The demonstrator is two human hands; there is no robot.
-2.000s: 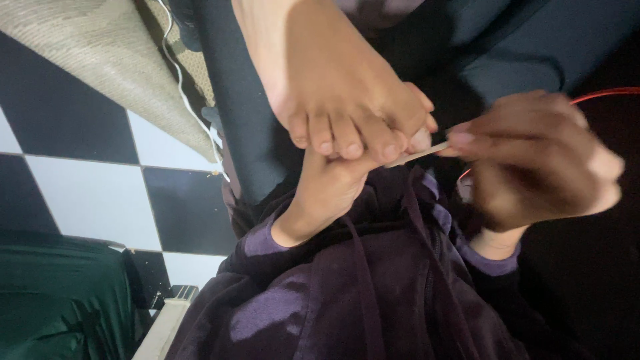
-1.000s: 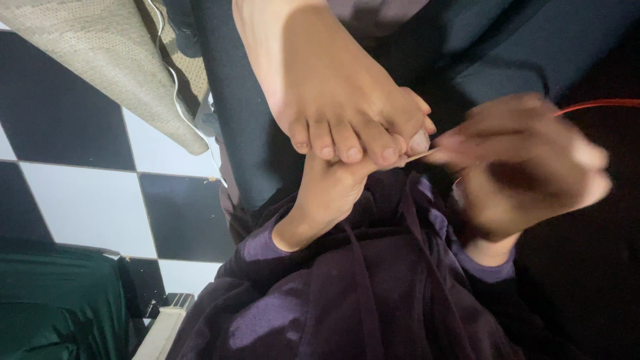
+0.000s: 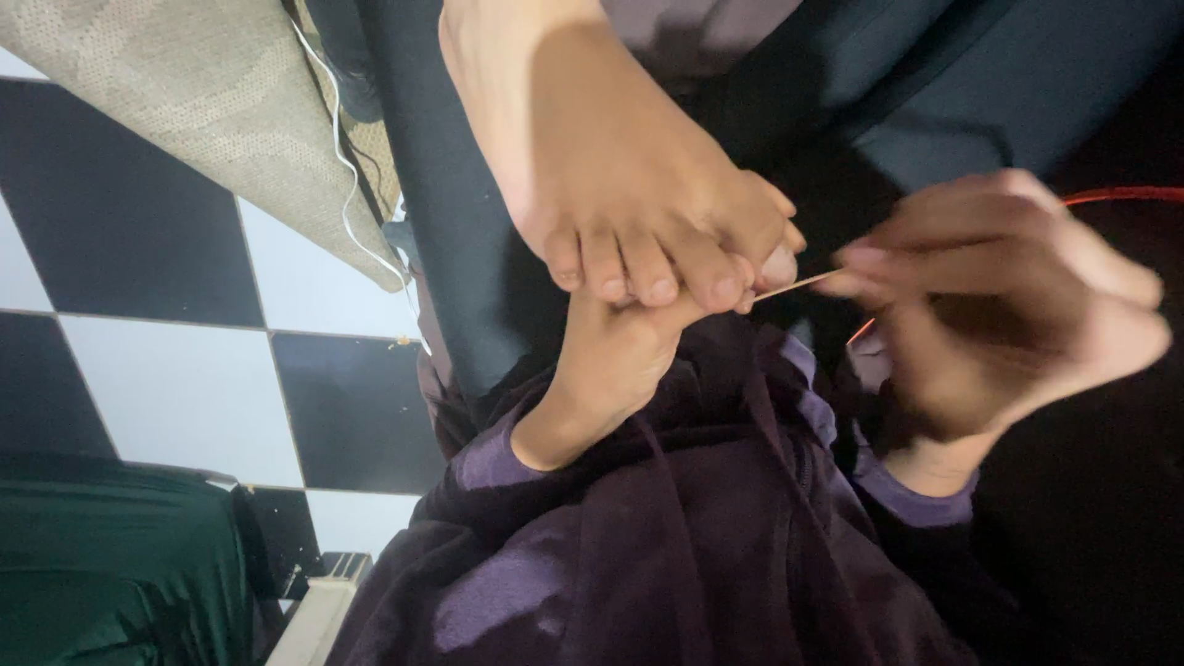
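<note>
A bare foot (image 3: 629,166) comes down from the top of the view, its toes pointing toward me. My left hand (image 3: 620,351) is around the toe end from below, with its fingers partly hidden behind the foot and some fingertips showing beside the big toe. Between the fingertips of my right hand (image 3: 999,287), which is blurred, is a thin pale stick (image 3: 795,285). The stick's far end reaches the big-toe side of the foot, close to my left thumb; whether it touches the skin or a nail I cannot tell.
Dark cushioning (image 3: 453,231) lies under the foot. At the left are a checkered tile floor (image 3: 185,398), a beige rug (image 3: 213,102) with a white cable (image 3: 342,148), and dark green fabric (image 3: 111,546). A pale frame corner (image 3: 319,610) stands at the bottom. An orange-red cable (image 3: 1124,194) runs behind my right hand.
My left hand stays at the toes and my right hand keeps the stick beside the big toe. Only small shifts of the right hand show.
</note>
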